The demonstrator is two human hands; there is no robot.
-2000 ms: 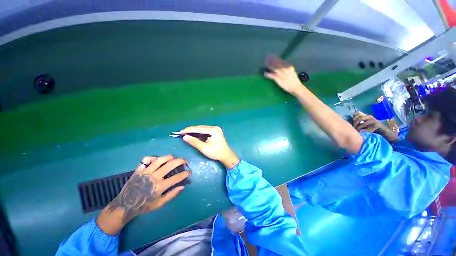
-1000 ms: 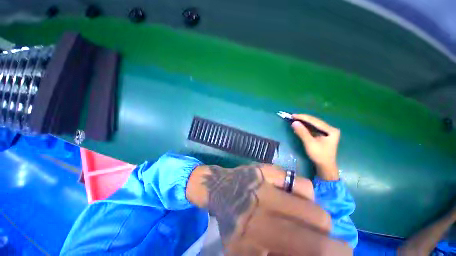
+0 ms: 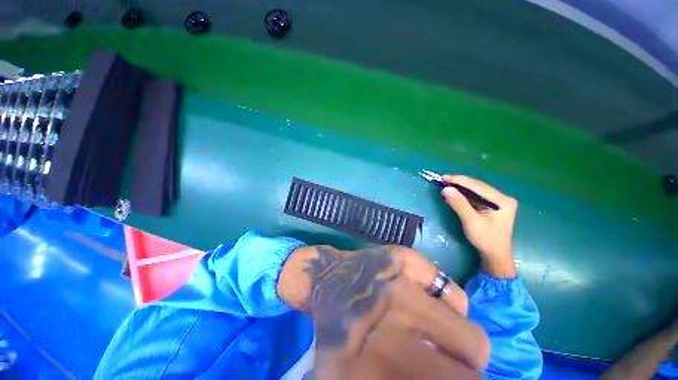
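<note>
My right hand (image 3: 485, 219) holds slim dark tweezers (image 3: 470, 195) with bright silver tips that point up and left, over the green bench. The tips are apart and show nothing between them. My left hand (image 3: 386, 312) is large and blurred at the bottom, close to the camera, with a ring on one finger; its fingertips are hidden, so I cannot tell if it holds anything. A black slotted tray (image 3: 349, 211) lies on the bench just beyond my left hand, left of the tweezers.
Long black slabs (image 3: 97, 141) stand at far left beside a shiny clear blister tray (image 3: 26, 133). Several round black units (image 3: 278, 23) sit along the far dark band. A red-pink bin (image 3: 160, 263) is below the bench edge. Another person's arm (image 3: 647, 358) shows at lower right.
The view has swung left, bringing in the slabs and blister tray. My left hand has come off the slotted tray towards the camera. My right hand still holds the tweezers.
</note>
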